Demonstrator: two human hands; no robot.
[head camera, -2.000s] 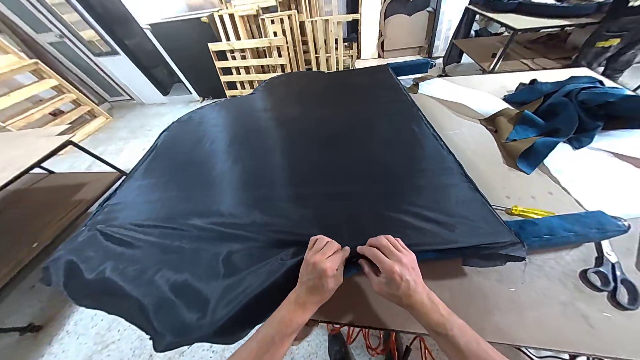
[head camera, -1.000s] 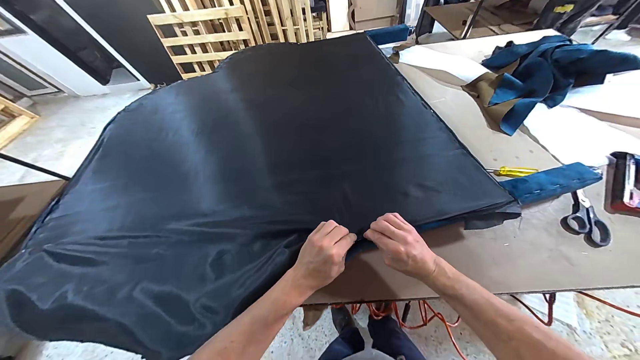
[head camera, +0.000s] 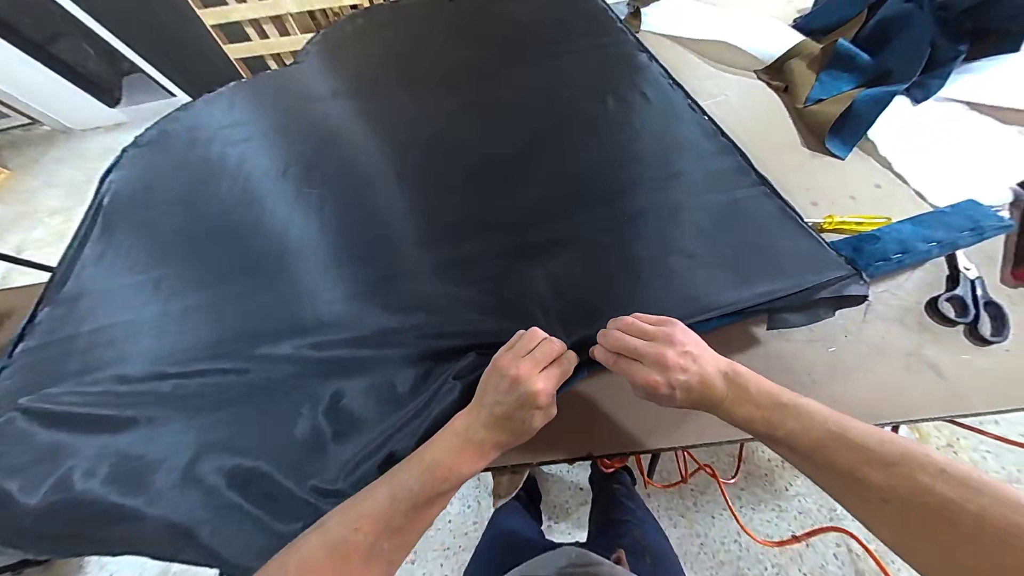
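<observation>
A large piece of black lining fabric (head camera: 480, 176) covers a wide padded-looking panel on the table. Its near edge is pinched by my left hand (head camera: 528, 384), with loose folds of the cloth spreading to the left. Close by on the right, my right hand (head camera: 660, 360) grips the same edge, a small gap between the two. Dark blue fabric shows under the edge beside both hands. A blue fabric strip (head camera: 920, 240) sticks out past the panel's right corner, and a yellow-handled tool (head camera: 856, 224) lies just behind it. Scissors (head camera: 970, 300) rest in front of the strip.
Blue and tan fabric scraps (head camera: 872, 72) and white sheets (head camera: 944, 144) lie on the table (head camera: 800, 368) at the upper right. A wooden slatted frame (head camera: 264, 24) stands beyond the panel. An orange hose or cord (head camera: 736, 504) runs on the floor below the table edge.
The view has moved closer and tilted down. Both hands stay at the near edge of the black fabric, still gripping it close together.
</observation>
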